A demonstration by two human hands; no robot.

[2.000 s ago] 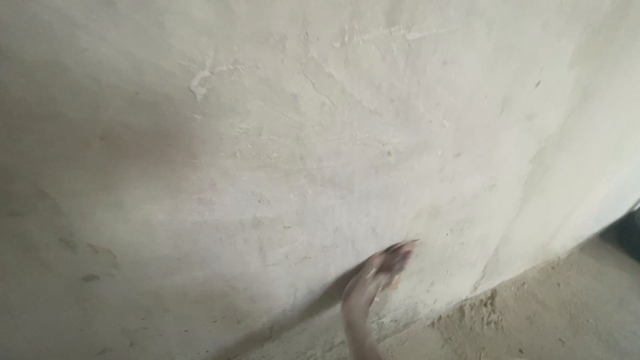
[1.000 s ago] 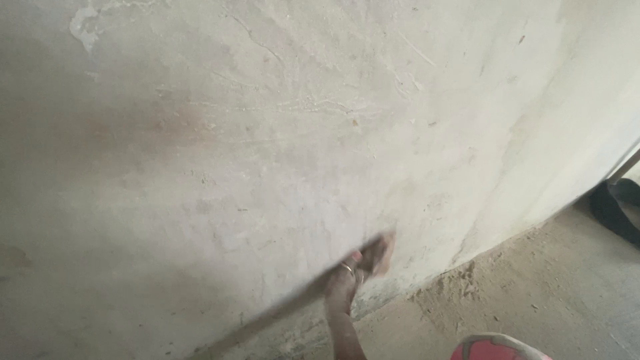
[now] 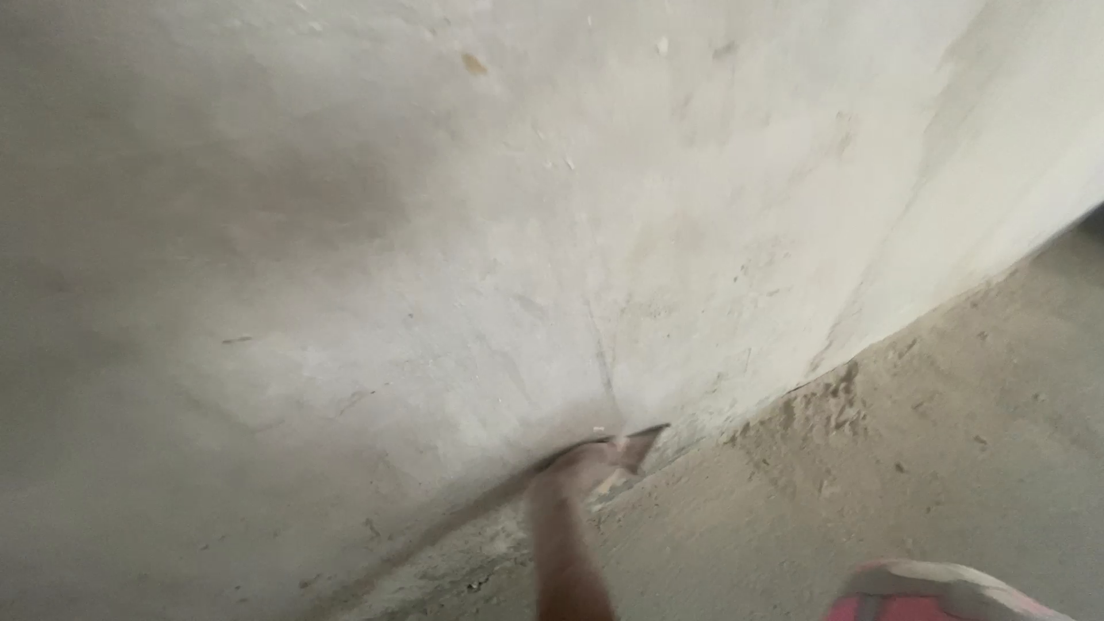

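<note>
My right hand [image 3: 591, 461] reaches in from the bottom centre, blurred by motion, close against the foot of a pale plastered wall [image 3: 483, 285]. Its fingers are closed around a thin, flat piece with a dark edge, which looks like a scraper blade [image 3: 645, 444]. The blade points to the right, at the wall just above the floor. How the fingers lie on it is too blurred to tell. My left hand is out of view.
Loose crumbs and dust [image 3: 811, 414] lie along the wall's base on the grey-brown floor [image 3: 949, 466]. A pink and grey rounded thing [image 3: 931, 591], not clearly identifiable, shows at the bottom right. Chips and stains mark the wall.
The right hand is lower on the wall, nearer its base, than it was two seconds ago. The view has shifted, and the dark object at the right has nearly left it.
</note>
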